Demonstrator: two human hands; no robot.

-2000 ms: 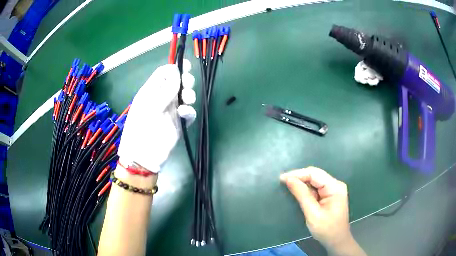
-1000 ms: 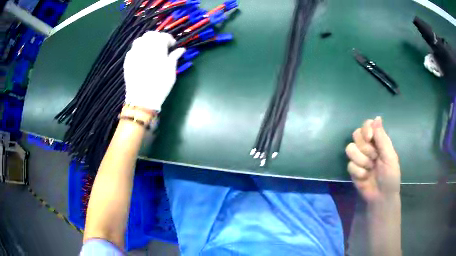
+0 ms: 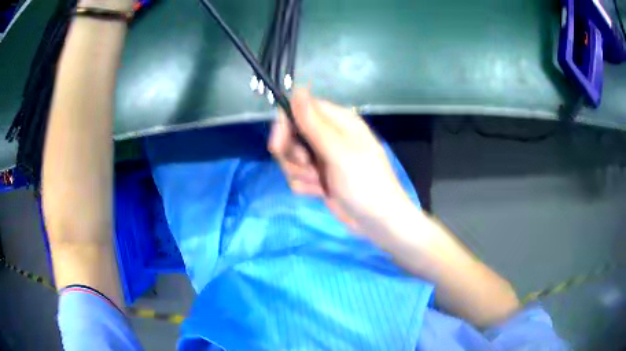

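Observation:
My right hand (image 3: 322, 147), bare and slightly blurred, is closed around a black cable (image 3: 237, 42) at the bench's front edge. The cable runs up and left out of the top of the picture. Several other black cables (image 3: 283, 41) lie on the bench just behind it, with silver-white tips towards me. My left hand is cut off by the top edge; only the wrist with its bracelet and the forearm show. A pile of black cables (image 3: 38, 96) lies at the far left, partly behind my left arm.
The purple heat gun handle (image 3: 583, 51) is at the upper right on the green bench (image 3: 425, 55). A blue bin (image 3: 141, 233) is below the bench edge at left. The blue apron (image 3: 274, 233) covers my lap. Yellow-black tape (image 3: 156, 315) marks the grey floor.
The view has tipped down. My right hand has moved left from empty bench and now holds a cable. My left hand has gone out of the top of the picture.

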